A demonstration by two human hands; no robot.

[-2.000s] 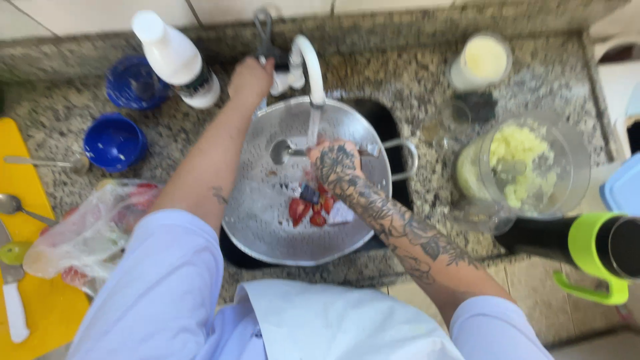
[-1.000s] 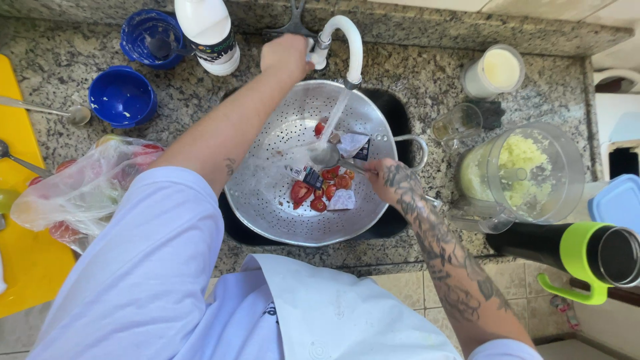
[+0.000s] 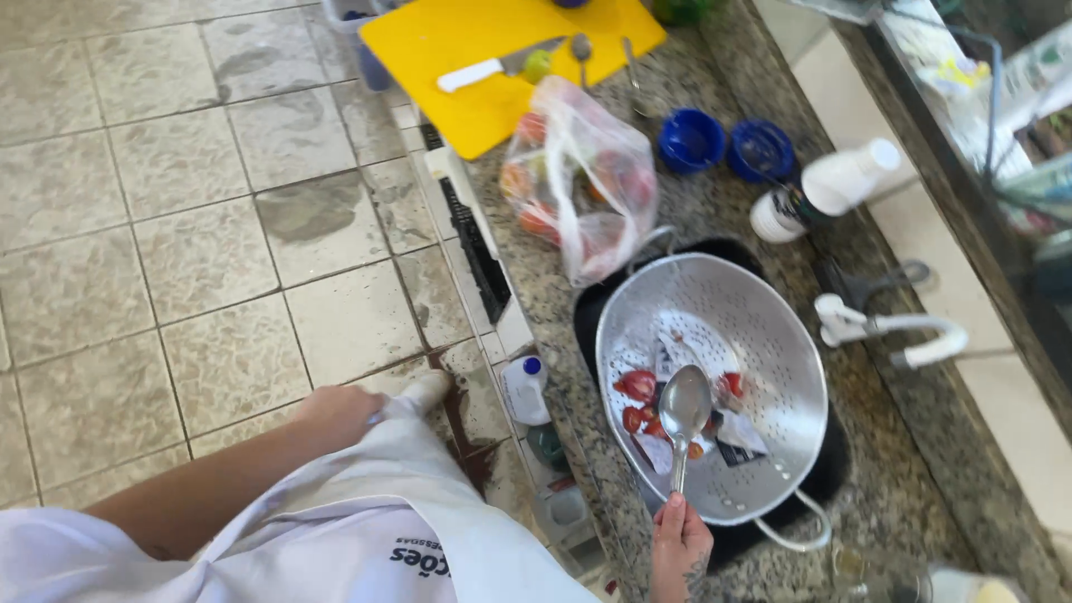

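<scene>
My right hand grips the handle of a metal spoon, whose bowl is over a large perforated aluminum colander in the sink. Cut tomato pieces and scraps of printed packaging lie in the colander under and around the spoon. To the left, away from the counter, my left hand is at the white apron, its fingers against a bunched fold of the cloth; part of the fingers is hidden. The white faucet stands behind the colander, with no stream visible at its spout.
A plastic bag of tomatoes sits beside the sink. Beyond it are a yellow cutting board with a white-handled knife, two blue bowls and a white bottle. Tiled floor lies left of the granite counter.
My left hand has left the faucet and come to the apron. The water stream is no longer visible. My right hand still holds the spoon. The view has swung strongly toward the left.
</scene>
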